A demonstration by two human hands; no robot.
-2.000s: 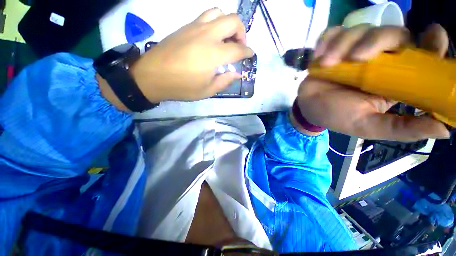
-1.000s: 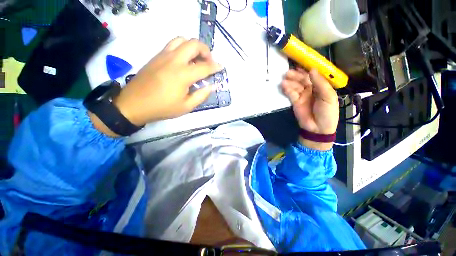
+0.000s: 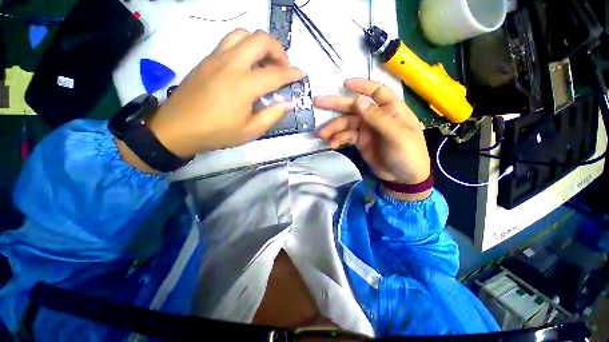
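The opened phone body [image 3: 298, 110] lies on the white pad near its front edge, its inside up with small white and silver spots. My left hand [image 3: 227, 97] lies over its left part, thumb and fingers at the inner parts; whether a small part is pinched there cannot be told. My right hand [image 3: 384, 130] is at the phone's right end, fingers apart and empty, fingertips at or close to its edge. The orange electric screwdriver [image 3: 427, 80] lies to the right of the pad's top, beyond my right hand.
Tweezers [image 3: 318, 33] and a narrow dark-grey strip [image 3: 281, 25] lie behind the phone. A blue pick [image 3: 156, 75] is at left, near a black slab [image 3: 80, 60]. A white cup [image 3: 461, 20] stands back right. A side table [image 3: 491, 214] holds a black tray [image 3: 551, 153].
The screwdriver, earlier held in my right hand, now lies released. My right hand has moved left to the phone's right end. My left hand has stayed on the phone.
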